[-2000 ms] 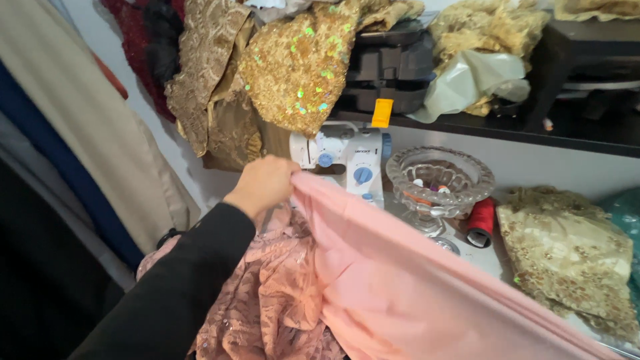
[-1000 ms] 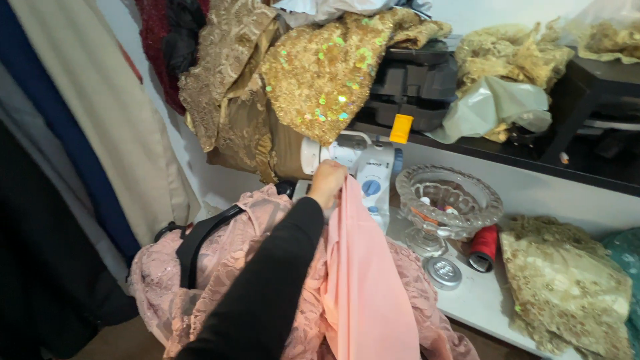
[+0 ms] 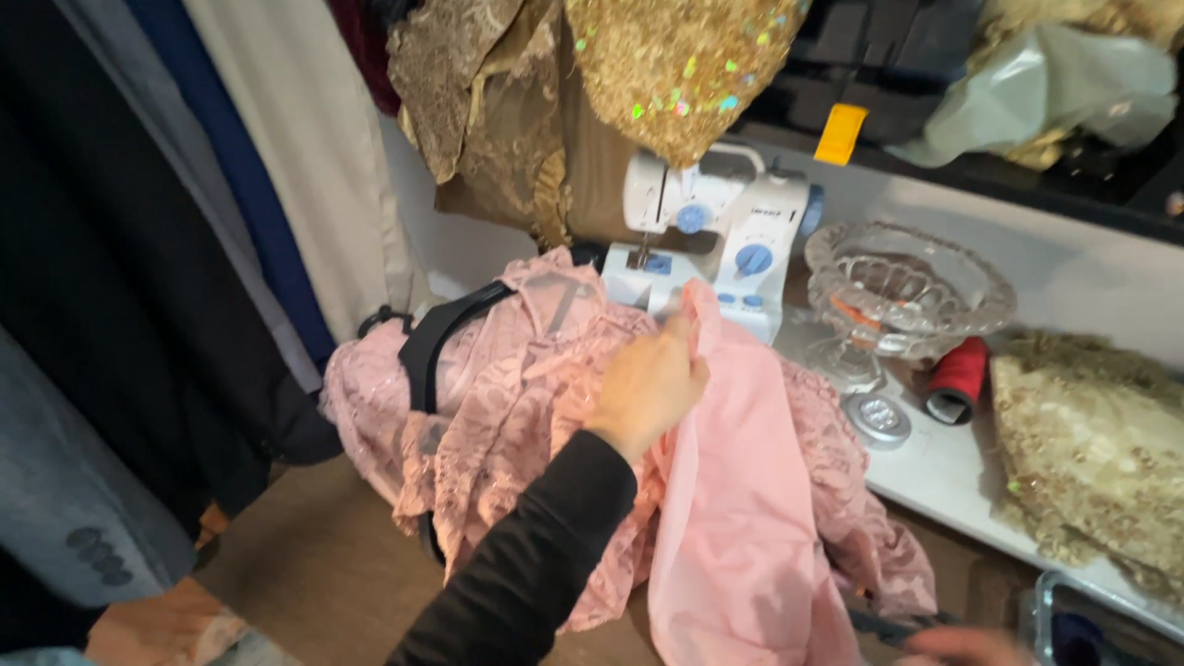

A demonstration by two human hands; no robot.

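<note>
My left hand (image 3: 652,384), in a black sleeve, pinches the upper edge of a smooth pale pink cloth (image 3: 740,481) that hangs down in folds. Beside and under it is a bunched pink lace garment (image 3: 509,379), with a black plastic hanger (image 3: 444,333) showing at its left. Just behind stands a white and blue sewing machine (image 3: 721,231). At the bottom right edge my right hand (image 3: 962,646) is partly in view and blurred, next to a dark long thing under the lace; whether it holds that thing cannot be told.
On the white table stand a glass pedestal bowl (image 3: 911,287), a red thread spool (image 3: 959,381), a small round silver light (image 3: 877,419) and beaded gold lace (image 3: 1091,444). A clear container (image 3: 1045,601) is at lower right. Clothes (image 3: 305,166) hang left; gold sequined cloth (image 3: 684,65) hangs above.
The smooth pink cloth, stretched toward the lower right two seconds ago, now hangs down from my left hand. More of the lace garment and the hanger shows. My right hand has come into view.
</note>
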